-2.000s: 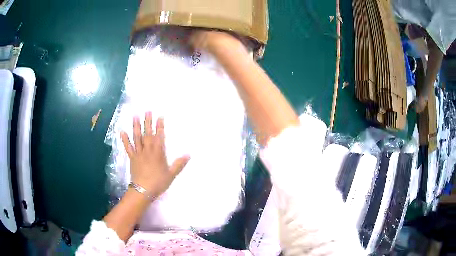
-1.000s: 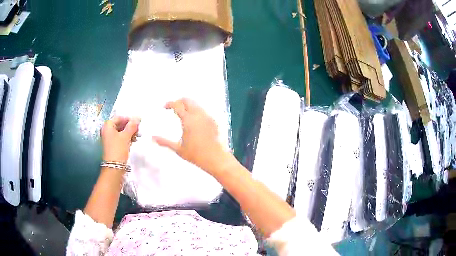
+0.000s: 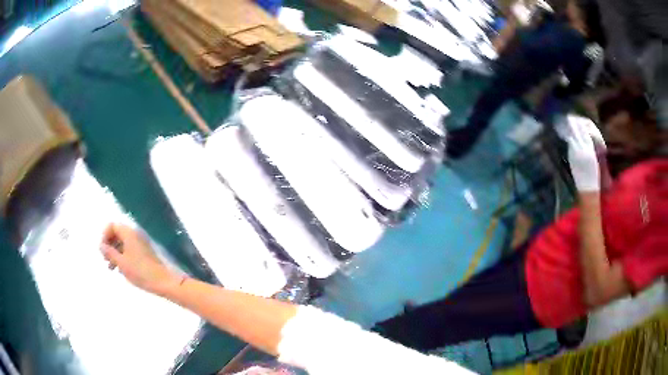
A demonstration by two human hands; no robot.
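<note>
The stack of poly bags (image 3: 110, 293) lies bright and white at the lower left, its far end inside the brown bag carton (image 3: 33, 124). My right hand (image 3: 135, 256) is bare and over the stack, fingers curled with the thumb near the fingertips. I cannot tell whether it pinches a thin bag. My left hand is out of the picture. Bagged units (image 3: 311, 172) lie side by side on the green table to the right of the stack, white with dark sides under glossy, wrinkled film.
Flattened cartons (image 3: 220, 33) lie at the top left-centre, with a thin wooden strip (image 3: 167, 80) beside them. A co-worker in red (image 3: 600, 242) with a white glove is at right; another person in dark clothes (image 3: 524, 66) is behind. Yellow crates (image 3: 630, 355) are at lower right.
The view has swung to the right, so the stack and carton now sit at the left and the co-worker shows. My left hand has gone out of view; my right hand remains over the stack.
</note>
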